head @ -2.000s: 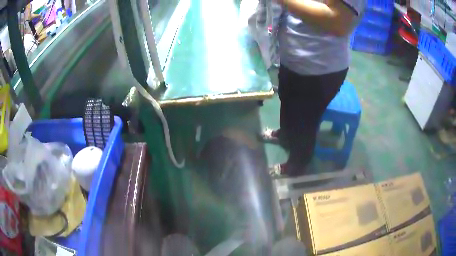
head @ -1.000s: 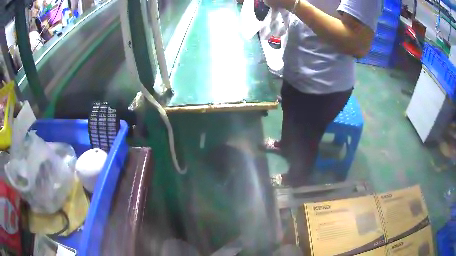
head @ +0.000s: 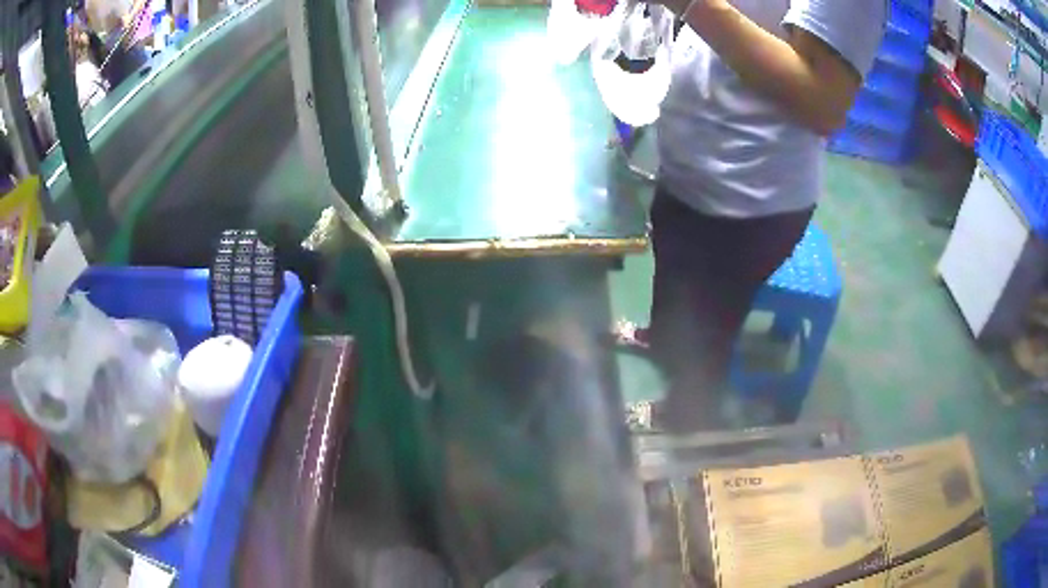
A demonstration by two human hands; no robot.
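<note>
Neither of my hands is in the picture. Several brown cartons point(head: 781, 517) with dark print lie side by side at the bottom right, cut off by the lower edge. They rest by a grey slatted pallet or stand point(head: 736, 442). At the left, a blue plastic tote point(head: 236, 459) holds crumpled clear bags point(head: 98, 391), a white round container point(head: 215, 383) and a black ridged block point(head: 244, 281) standing upright. A red packet point(head: 21, 488) lies beside the bags.
A green-topped bench point(head: 517, 149) stands ahead, with a white cable point(head: 391, 299) hanging at its corner. A person point(head: 747, 138) stands at its right side holding a white plastic bag, by a blue stool point(head: 793, 316). Blue crates point(head: 885, 92) stand behind. A yellow basket point(head: 16, 247) is far left.
The view has shifted slightly, so the bench and cartons sit lower and further right. The person's arms and the white bag have moved. The cartons lie as before.
</note>
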